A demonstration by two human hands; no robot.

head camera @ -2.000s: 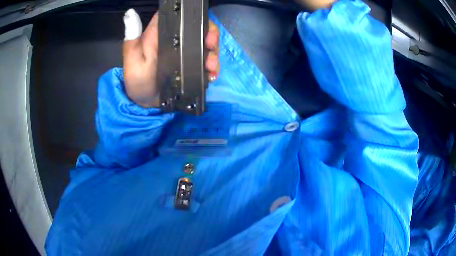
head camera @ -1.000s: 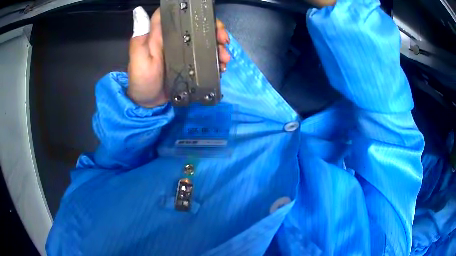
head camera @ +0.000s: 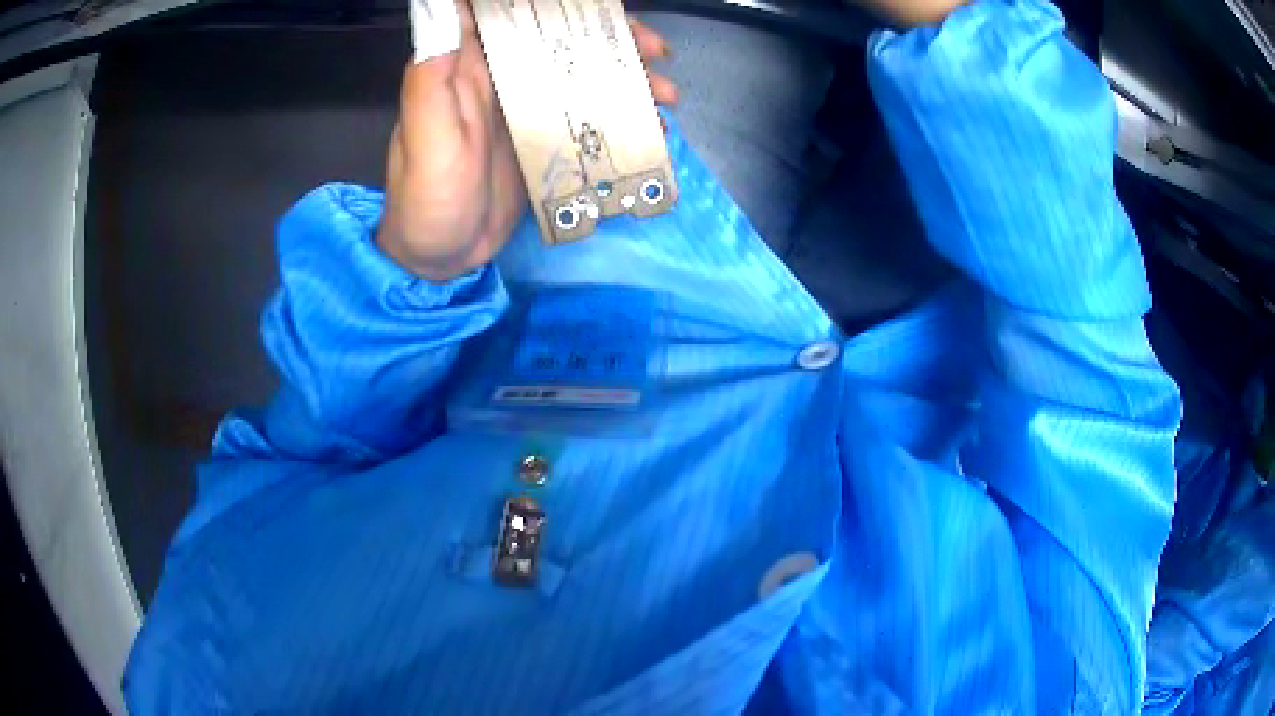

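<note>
A long flat carrier fixture (head camera: pixel 576 98) looks pale bronze and tilts slightly, its upper end cut off by the top edge. Its lower end shows two bright-rimmed holes and a seat above them. My left hand (head camera: pixel 455 161) holds it from behind and the left side, with a white wrap on the thumb and fingertips showing at its right side. My right hand (head camera: pixel 916 11) is almost wholly cut off by the top edge; only the wrist shows, so its fingers and anything in them are hidden.
A clear badge holder (head camera: pixel 566 367) with a metal clip (head camera: pixel 519 543) hangs on the blue striped smock (head camera: pixel 671 560). A pale frame edge (head camera: pixel 56 350) runs down the left. Metal rails (head camera: pixel 1189 154) show at the upper right. Blue cloth lies at the far right.
The fixture has moved up and to the right with my left hand, tilted, and turned from dark to bright pale. My right forearm has shifted slightly to the right.
</note>
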